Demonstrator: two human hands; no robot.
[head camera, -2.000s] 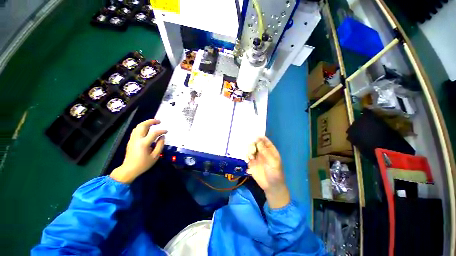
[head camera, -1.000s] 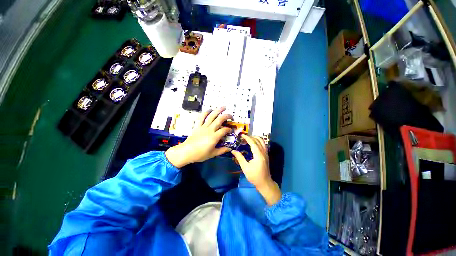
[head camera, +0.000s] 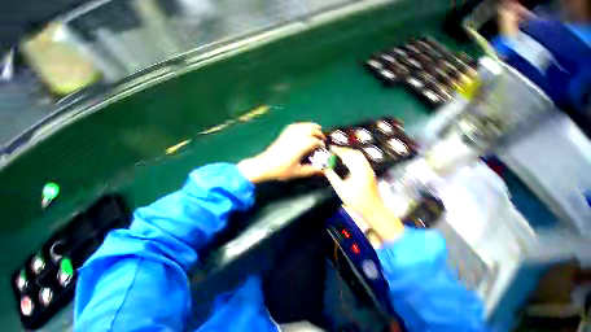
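A small silver round unit (head camera: 319, 157) is held between my two hands, over the near end of the black compartment tray (head camera: 382, 170). My left hand (head camera: 291, 152) grips it from the left. My right hand (head camera: 354, 178) is close against it from the right, with a small green piece (head camera: 333, 161) at its fingertips. The frame is blurred, so I cannot tell whether the green piece is on the unit. Silver rounds sit in the tray's pockets beyond my hands.
The left-hand tray (head camera: 97, 224) holds rounds, one green. A loose green piece (head camera: 50, 190) lies on the green surface. The bench press plate (head camera: 483, 194) is at right. Another tray (head camera: 421, 68) stands at the back, near another person's hand (head camera: 510, 18).
The view has swung left. Both hands have moved from the orange fixture at the plate's front to the black tray, with the round unit between them. A green piece now shows at the fingers.
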